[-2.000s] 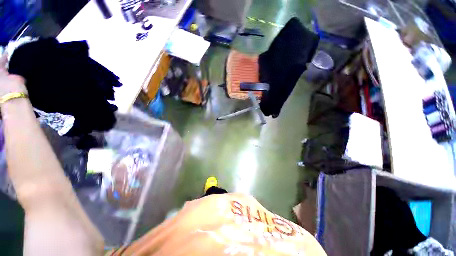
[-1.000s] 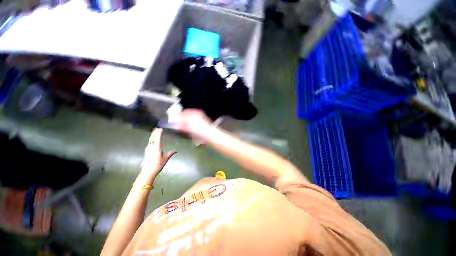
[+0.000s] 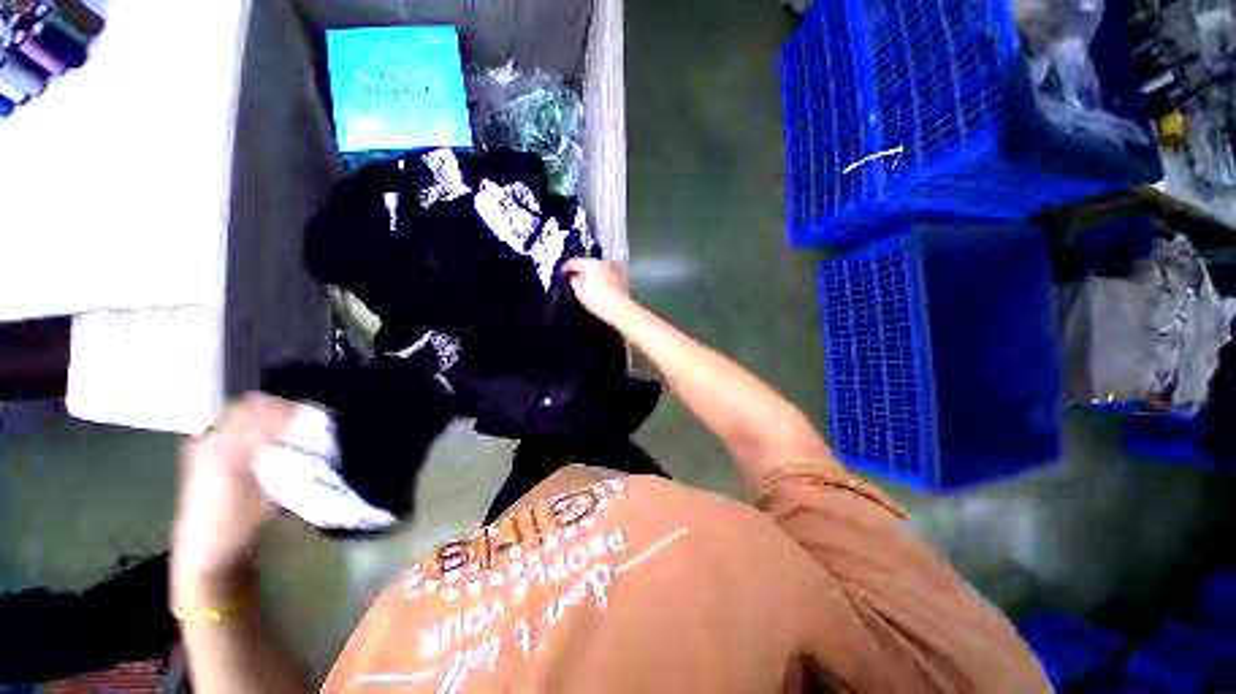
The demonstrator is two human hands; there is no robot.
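A heap of black garments with white lace-like patches lies in a grey-beige fabric-lined bin and hangs over its near edge. My left hand, blurred, is at the bin's near left corner, closed on a black-and-white piece. My right hand is at the heap's right side by the bin wall, its fingers on the black cloth; the fingertips are partly hidden, so its hold is unclear.
A turquoise box and a green bundle in clear plastic lie behind the heap. A white worktable with thread cones is at left. Blue crates stand on the floor at right, beside grey cloth or bags.
The view has turned from the other bins and moved close to this one. My left hand, empty a second ago, now holds a black-and-white piece. My right hand has moved onto the heap.
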